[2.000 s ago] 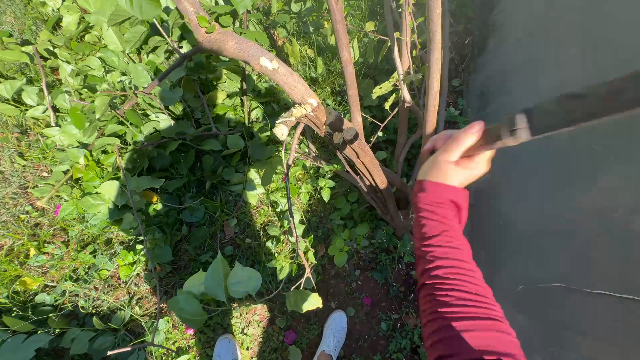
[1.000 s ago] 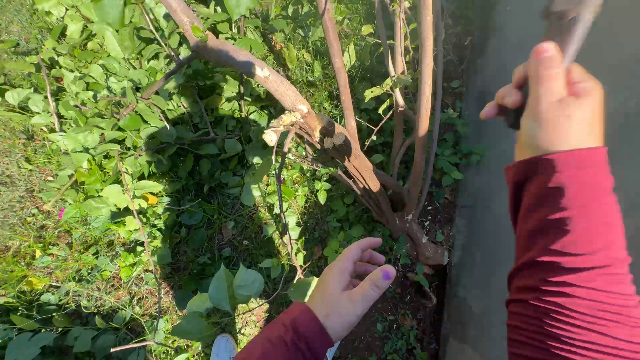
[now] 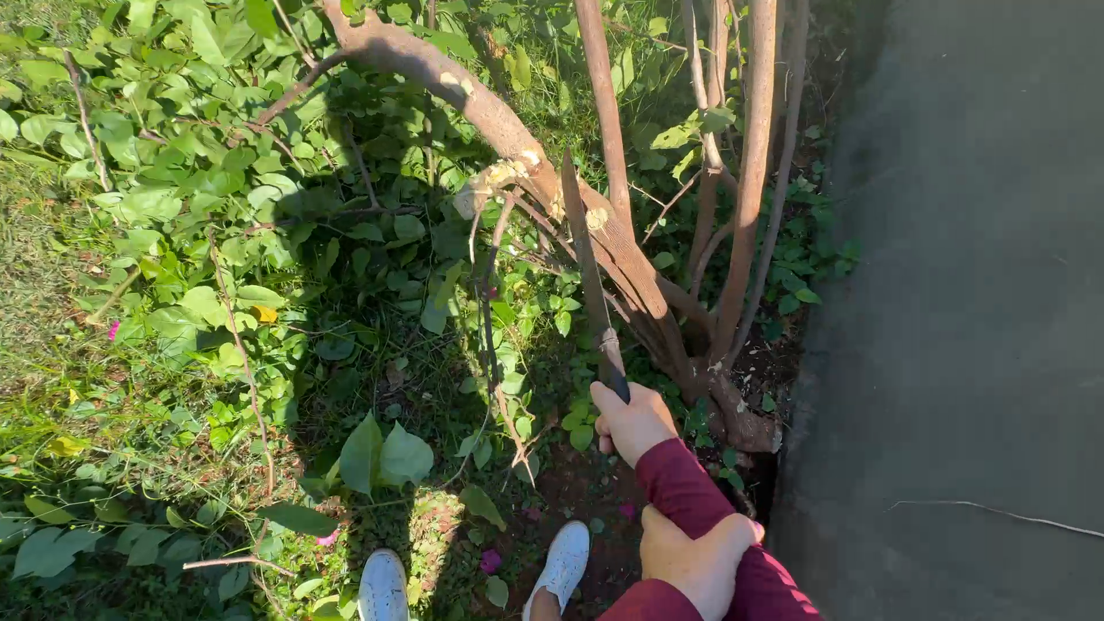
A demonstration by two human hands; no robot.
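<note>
My right hand [image 3: 634,423] grips the dark handle of a machete [image 3: 586,250], its long, rusty-looking blade pointing up and away. The blade overlaps the thick, leaning stem [image 3: 492,116] of a woody shrub; whether they touch I cannot tell. Pale chopped spots [image 3: 597,219] show beside the blade, and a short cut stub [image 3: 483,185] with a ragged pale top juts out to its left. My left hand [image 3: 694,556] is wrapped around my right forearm, over the maroon sleeve [image 3: 686,487].
Upright stems [image 3: 755,172] rise from the shrub's base [image 3: 742,423], beside a grey concrete surface [image 3: 949,345] on the right. Leafy cut-looking branches [image 3: 198,155] cover the grass at left. A thin twig [image 3: 492,336] hangs from the stub. My white shoes [image 3: 565,556] stand below.
The machete, raised at the right a second ago, is now lower and over the leaning stem. My left hand, open and apart then, has closed around my right forearm.
</note>
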